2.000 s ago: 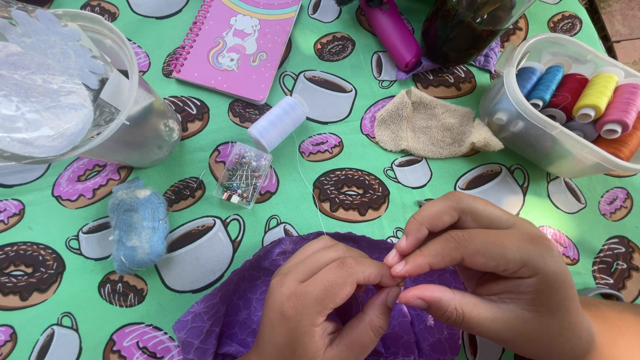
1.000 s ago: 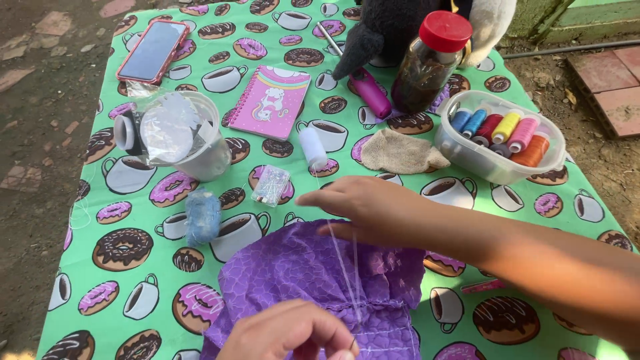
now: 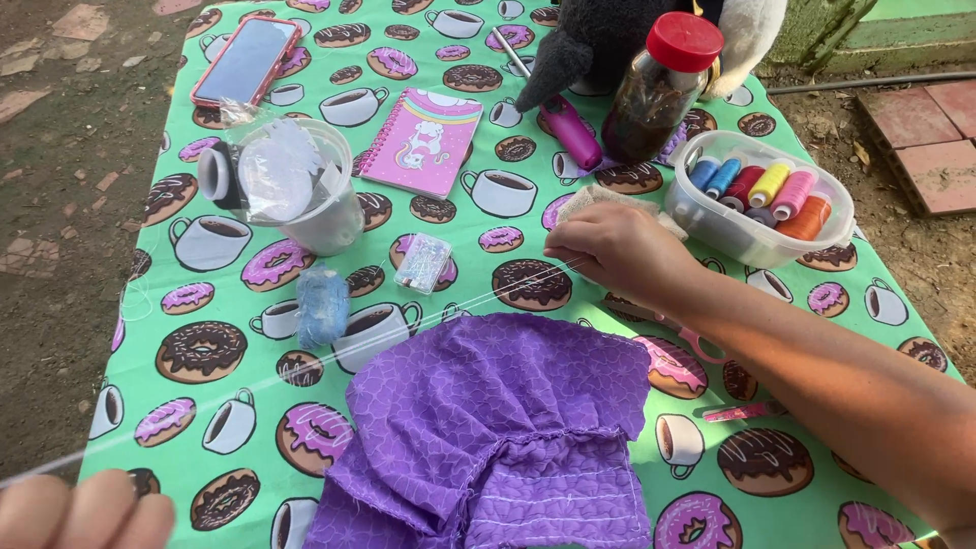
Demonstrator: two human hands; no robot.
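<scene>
White thread (image 3: 450, 309) runs taut and doubled across the table between my hands. Its right end is pinched in my right hand (image 3: 621, 240), which is above the beige cloth (image 3: 606, 202). My left hand (image 3: 84, 512), closed around the other end, is cut off by the lower left frame edge. Between and below them lies purple patterned fabric (image 3: 488, 396), gathered, with white stitch lines on its quilted part. Pink-handled scissors (image 3: 700, 345) lie partly under my right forearm. A clear box of pins (image 3: 423, 263) and a blue fuzzy bundle (image 3: 322, 306) rest beyond the fabric. Any needle is too small to make out.
A plastic tub (image 3: 324, 221) with packets stands at left, near a phone (image 3: 245, 61) and a pink notebook (image 3: 423, 143). At the back are a purple tool (image 3: 570, 133), a red-lidded jar (image 3: 659, 88) and a plush toy (image 3: 602, 38). A container of thread spools (image 3: 762, 202) sits at right.
My hands, together at the purple fabric two seconds ago, are now far apart, left hand to the lower left, right hand up and right. The white spool beside the notebook is no longer visible. The view has widened.
</scene>
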